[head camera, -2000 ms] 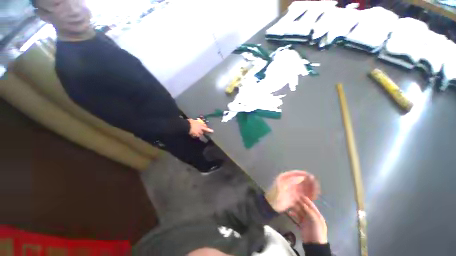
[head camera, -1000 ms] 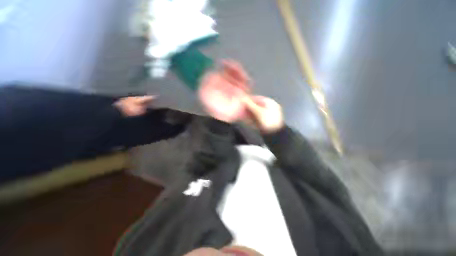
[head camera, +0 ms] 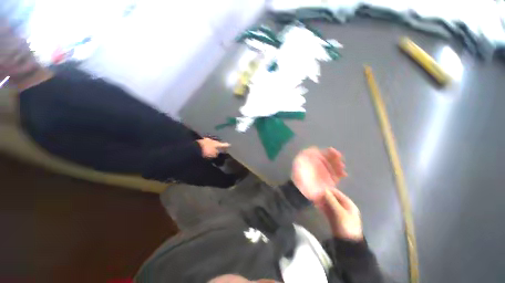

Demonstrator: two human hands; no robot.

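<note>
My left hand (head camera: 317,172) is palm up over the table's near edge, with fingers apart and nothing in it. My right hand (head camera: 344,214) is just below and right of it, its fingers reaching to the heel of my left palm; I see nothing in it. A long yellow-brown yardstick (head camera: 392,152) lies on the grey table (head camera: 343,119), right of both hands and touched by neither. White and dark green fabric scraps (head camera: 282,77) lie in a loose heap beyond my hands. Both hands are slightly blurred.
A person in dark clothes (head camera: 111,124) stands at the left, one hand (head camera: 213,147) at the table edge. A short yellow bar (head camera: 425,62) lies at the upper right. Cut-piece stacks (head camera: 382,12) line the far side. Tan rolls (head camera: 119,179) are behind the person.
The view swung down and back up. My hands stay close together; my left palm now faces up more plainly. The other person's hand remains by the table edge.
</note>
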